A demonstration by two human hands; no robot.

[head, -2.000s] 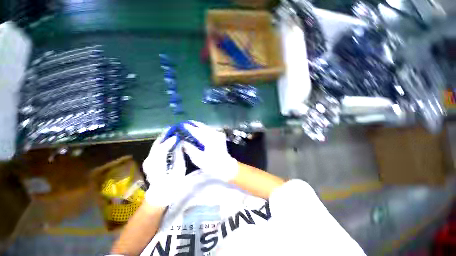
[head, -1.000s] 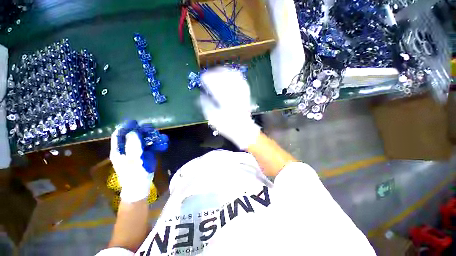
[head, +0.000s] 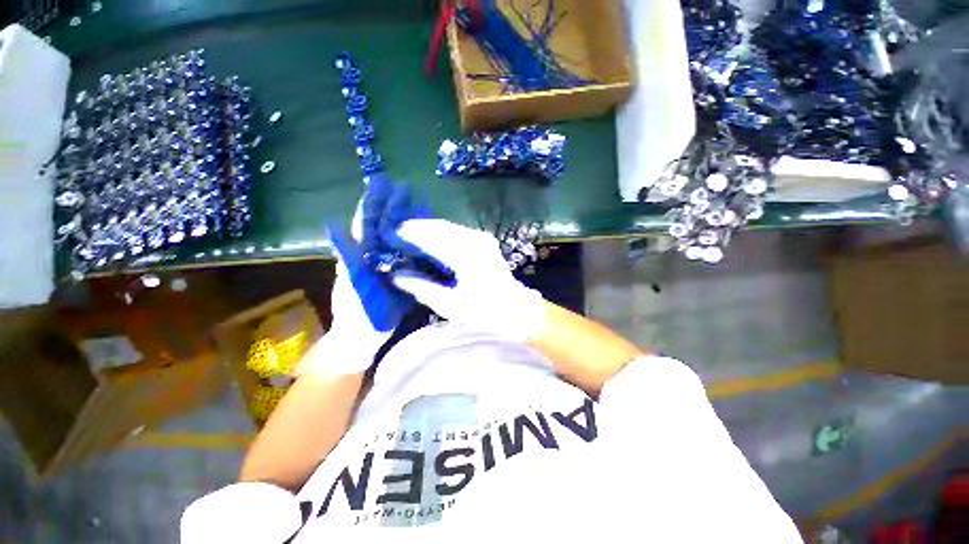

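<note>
My left hand (head: 367, 271), in a white glove with blue palm and fingers, is at the bench's front edge with its palm partly turned up. My right hand (head: 462, 271), gloved alike, meets it from the right. Between their fingers is a small dark-blue board piece (head: 391, 261), mostly hidden. A narrow blue PCB strip (head: 359, 117) lies just beyond the hands. A small pile of blue boards (head: 505, 154) lies to the right, with round discs (head: 521, 247) on wires at the bench edge below it.
Stacked panels (head: 149, 165) stand at left beside a white tray (head: 23, 165). A cardboard box (head: 542, 106) holds thin blue wires, with red handles (head: 438, 40) at its left side. A white foam tray (head: 653, 106) heaped with boards and discs is at right.
My right hand has moved from the board pile back to my left hand, and they now meet around a small piece. The pile is uncovered. The camera view has shifted.
</note>
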